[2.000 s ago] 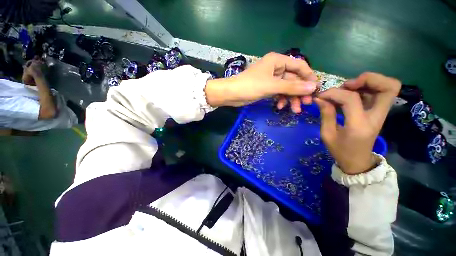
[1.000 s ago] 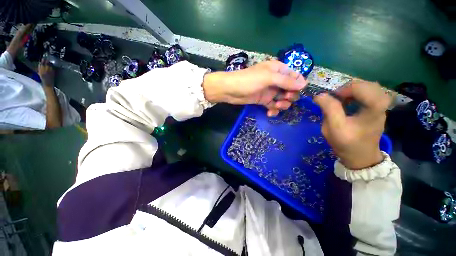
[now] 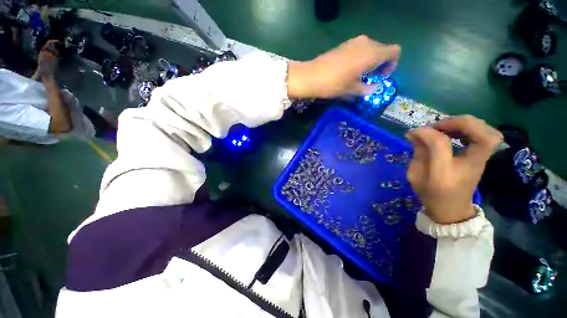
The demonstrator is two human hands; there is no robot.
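The blue tray [image 3: 281, 194] with many small silvery metal rings [image 3: 309, 183] lies in front of me. A black LED unit glowing blue [image 3: 379, 93] stands by the rail behind the tray. My left hand [image 3: 348, 67] is at this unit, its fingers curved over the unit's left and far side; whether it grips the unit is unclear. My right hand [image 3: 449, 163] is raised over the tray's right side, with thumb and fingertips pinched together; anything between them is too small to tell.
More LED units [image 3: 539, 202] stand at right. Another unit glows blue [image 3: 239, 138] below my left sleeve. Units cluster at left near another worker's hand [image 3: 46, 59]. A whitish rail [image 3: 413, 113] runs behind the tray; black units [image 3: 508, 66] are on the green belt beyond.
My hands have moved apart; the left went up and right to the blue-lit unit. The right has dropped slightly. The belt units have moved left. A blue glow now shows below my left sleeve.
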